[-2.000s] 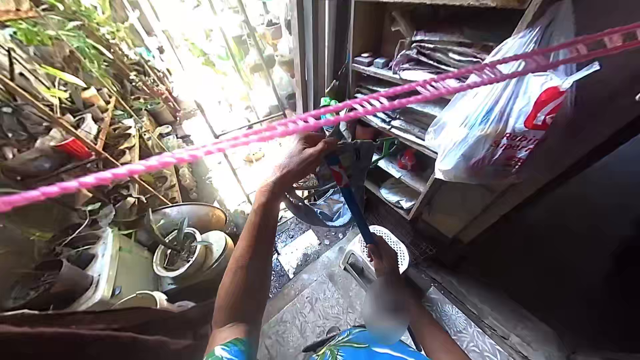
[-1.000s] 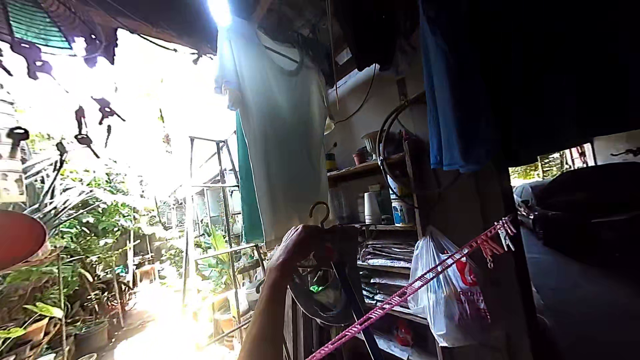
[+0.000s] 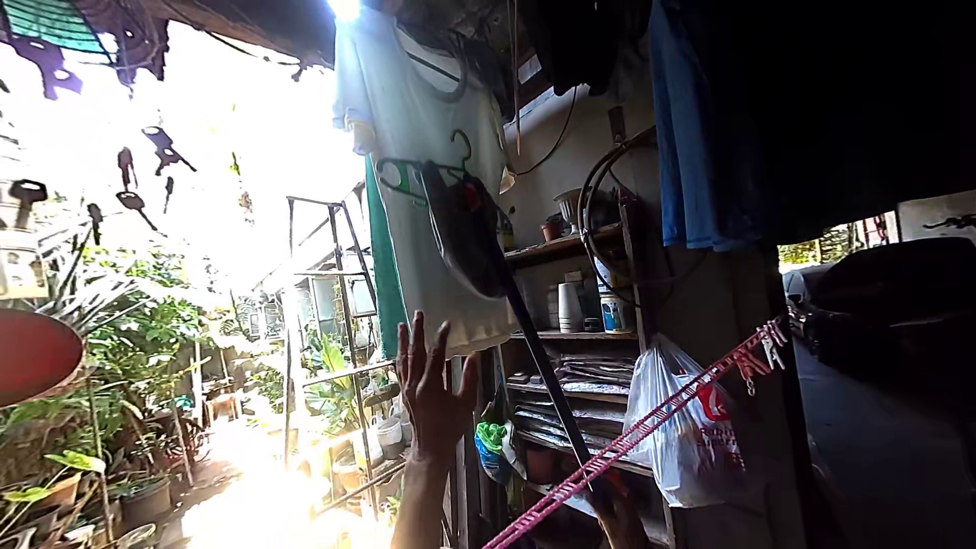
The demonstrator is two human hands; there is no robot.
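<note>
My right hand (image 3: 616, 507) grips the lower end of a dark blue pole (image 3: 545, 366), low in the view behind the pink braided clothesline (image 3: 625, 438). At the pole's raised upper end hangs a green clothes hanger (image 3: 404, 181) with a dark garment (image 3: 461, 236) on it; how they are joined is unclear. My left hand (image 3: 436, 389) is raised with its fingers spread, left of the pole and below the garment, holding nothing. Behind them a white T-shirt (image 3: 427, 114) hangs from overhead.
Wooden shelves (image 3: 572, 248) with cups, pots and stacked papers stand behind. A white plastic bag (image 3: 679, 435) hangs at the right, near clothespins (image 3: 762, 354). Blue clothing (image 3: 686, 130) hangs overhead. A metal frame (image 3: 339, 290) and potted plants (image 3: 145, 499) stand left, and keys (image 3: 164, 149) dangle there.
My left hand was at the hanger and garment one second ago and is now apart from them, open. The hanger and garment have gone up on the pole. The view has tilted upward since two seconds ago.
</note>
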